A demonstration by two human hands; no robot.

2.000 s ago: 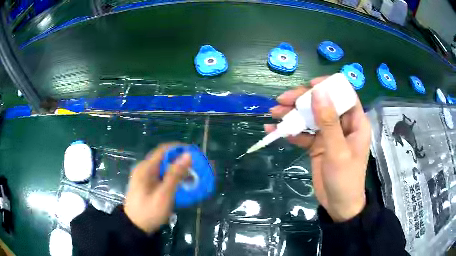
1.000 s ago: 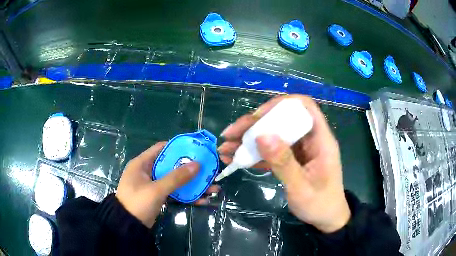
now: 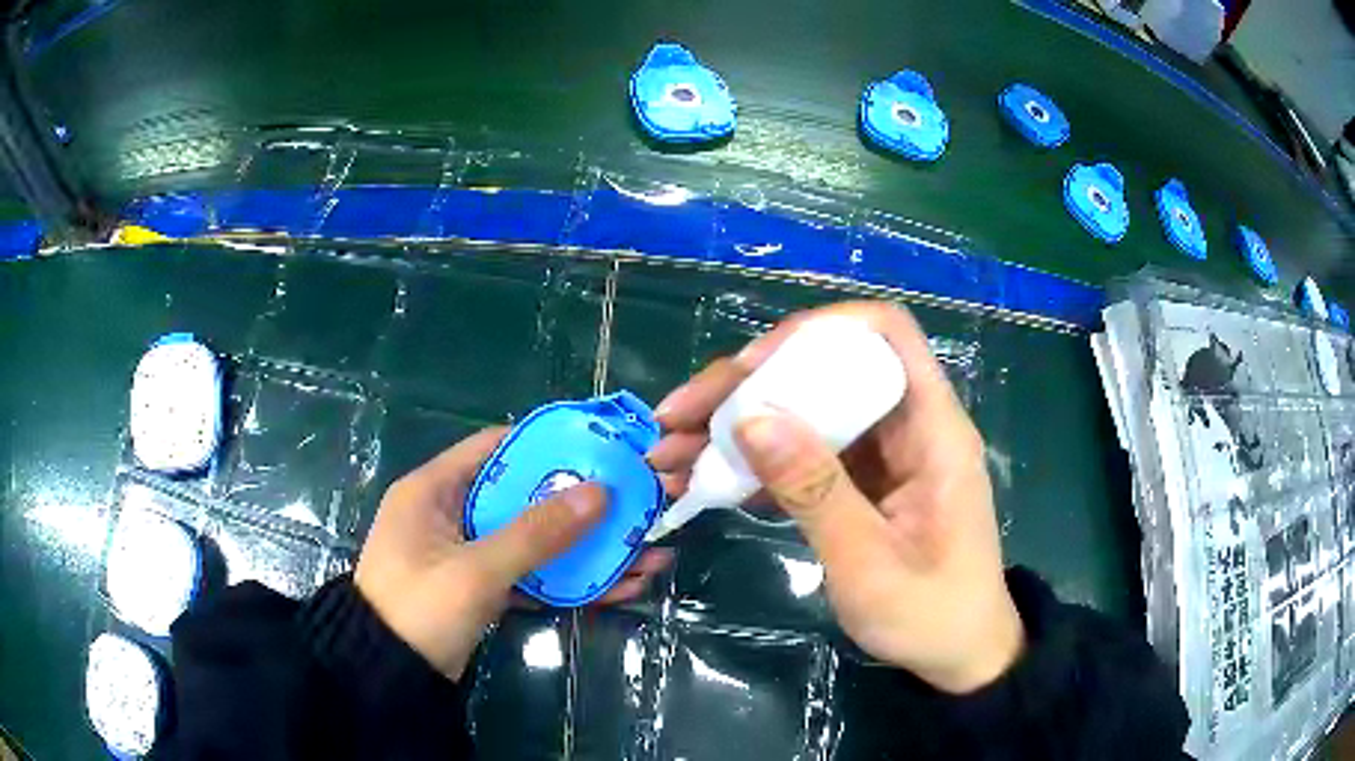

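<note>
My left hand point(image 3: 461, 543) holds a blue plastic housing point(image 3: 572, 558), thumb across its open inner side near the pale ring, fingers behind it. The housing's tab points up and right. My right hand point(image 3: 907, 520) holds a white squeeze bottle point(image 3: 832, 390), tilted with its nozzle down and left. The nozzle tip is at the housing's right rim, near the lower right. Whether liquid comes out cannot be seen. The fingertips of my right hand are close to the housing's right edge.
White-topped units point(image 3: 176, 405) stand in a column at the left. Clear blister trays point(image 3: 728, 684) lie under my hands. Several blue housings point(image 3: 684, 97) sit on the green conveyor belt point(image 3: 446, 89) beyond the blue strip point(image 3: 520, 220). A printed sheet point(image 3: 1211, 520) under clear plastic is at right.
Since the earliest frame, the bottle has moved down and left to the housing's rim, and the housing has turned to show its inner side. In the last second, the belt units shifted slightly right.
</note>
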